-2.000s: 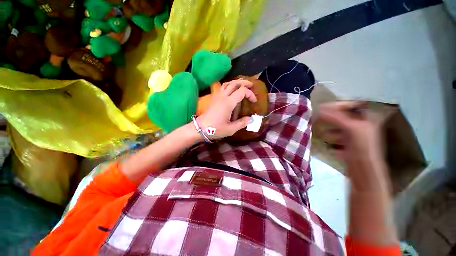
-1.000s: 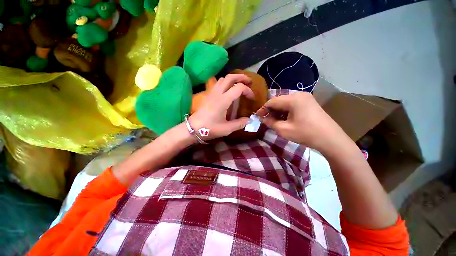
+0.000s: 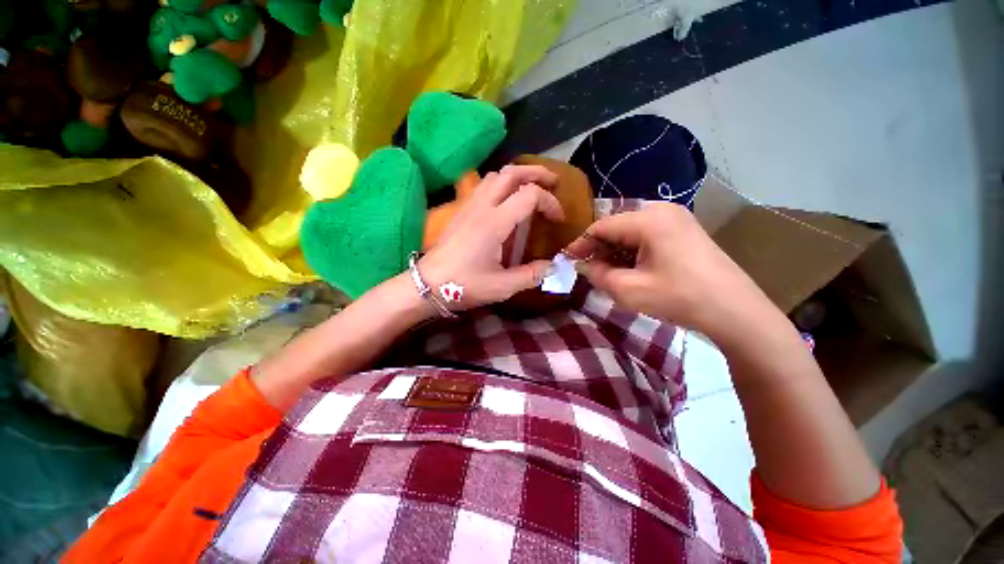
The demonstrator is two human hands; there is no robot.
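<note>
A plush toy lies across my lap, with green plush leaves [image 3: 369, 220], a yellow plush ball [image 3: 329, 170] and a brown plush base [image 3: 570, 196]. My left hand [image 3: 492, 235] grips the base, fingers over the top and thumb beside the white care label [image 3: 559, 273]. My right hand [image 3: 644, 259] has its fingertips pinched together at the base just right of the label. A needle is too small to make out there. White sewing thread [image 3: 771, 207] loops over the dark knee and runs right across the box.
A yellow woven sack [image 3: 143, 248] full of similar toys stands at the left and upper left. An open cardboard box [image 3: 809, 259] with a small round item inside stands on the floor at right. A dark stripe [image 3: 760, 42] crosses the pale floor. Another brown item lies at lower right.
My right hand has come in from the right, where it was blurred and away from the toy, to the base beside the label. My left hand keeps its grip.
</note>
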